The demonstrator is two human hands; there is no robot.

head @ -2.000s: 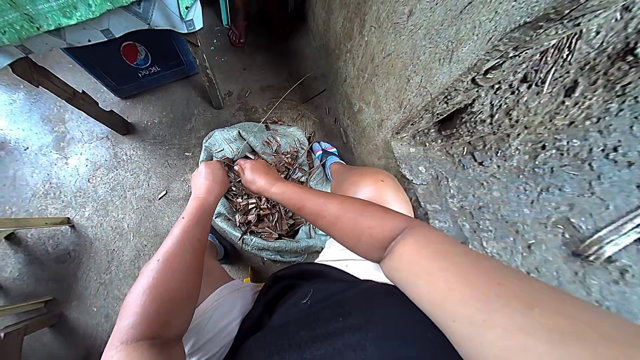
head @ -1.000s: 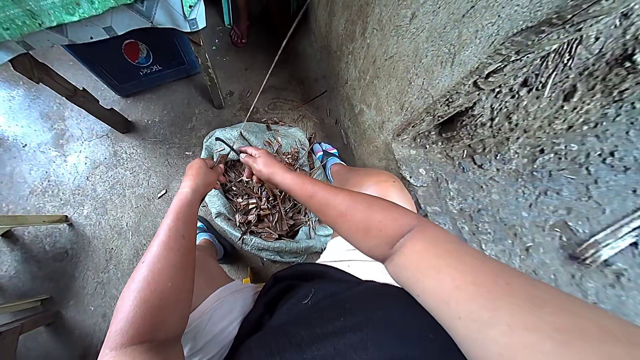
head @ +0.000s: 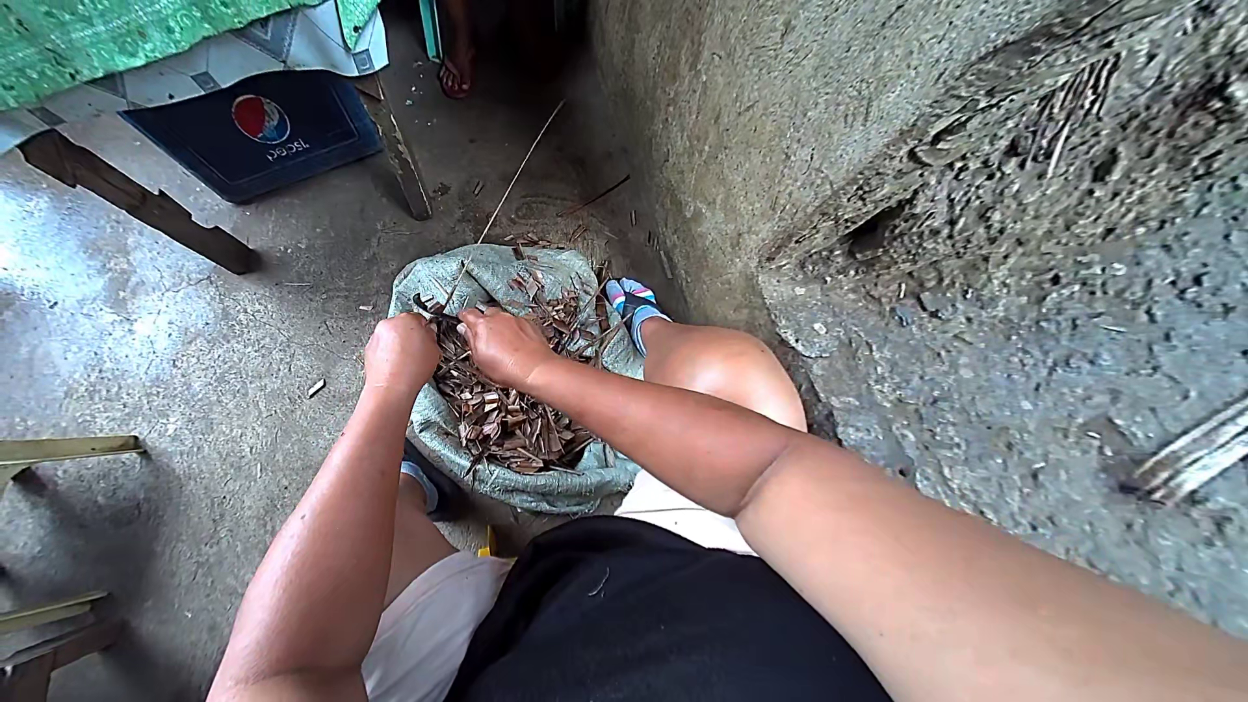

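Note:
A woven plastic sack [head: 556, 492] with its rim rolled down stands between my legs, filled with brown dried leaf pieces [head: 517, 424]. Over its left part my left hand [head: 402, 351] is closed on a thin strip [head: 497, 210], which seems to run from the hands up past the sack's far rim. My right hand [head: 502, 346] is closed around a dark blade-like tool [head: 434, 310], whose curved tip points left, right beside the left hand. The tool's handle is hidden in the palm.
A table leg [head: 136, 200], a cloth-covered table [head: 175, 49] and a dark blue Pepsi panel [head: 258, 132] are at upper left. A rough concrete wall [head: 721, 127] rises at right. Another person's foot [head: 456, 76] shows at the top. Wooden pieces [head: 68, 448] lie at the left edge.
The strip beyond the sack reached higher one second ago and now shows a shorter length. The hands have come closer together since then, and less of the dark tool shows.

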